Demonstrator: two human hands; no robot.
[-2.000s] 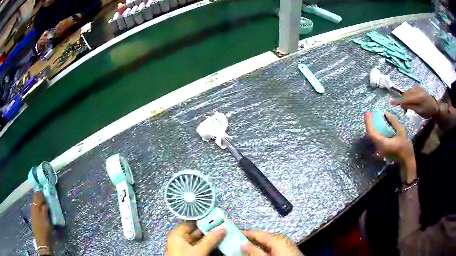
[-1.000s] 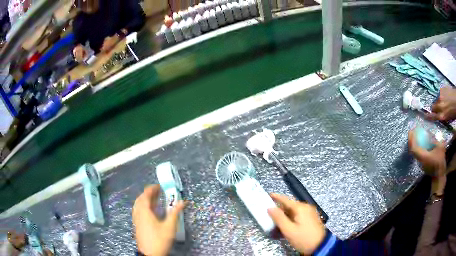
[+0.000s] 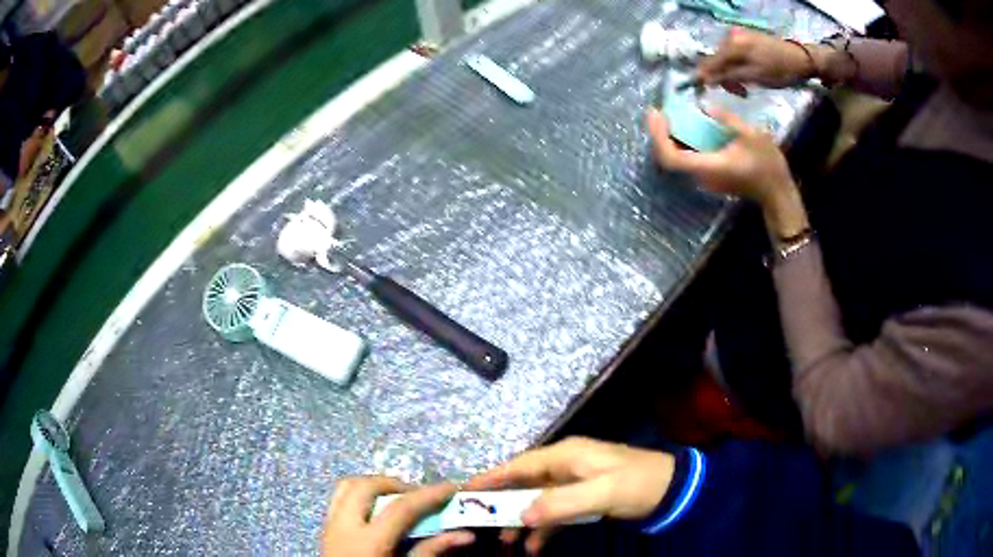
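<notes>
A pale mint fan piece [image 3: 474, 509] is held lengthwise at the bottom of the view; its side shows white with a small dark and red mark. My left hand [image 3: 381, 520] grips its left end and covers much of it. My right hand [image 3: 588, 484] grips its right part. A mint handheld fan [image 3: 310, 339] lies on the bubble-wrap bench covering, round grille to the left. The padded hammer [image 3: 436, 326] lies beside it, its white wrapped head at the upper left and its black grip at the lower right.
Another mint fan [image 3: 68, 473] lies at the far left. A handle cover [image 3: 500, 79] lies toward the belt. The green conveyor belt [image 3: 218, 141] curves along the left. A neighbouring worker's hand [image 3: 740, 163] holds a mint part at the upper right; a post [image 3: 440, 20] stands at the belt edge.
My right hand has let go of the grille fan, which now lies on the bench. Both hands now hold the other fan piece near me. The view has turned right.
</notes>
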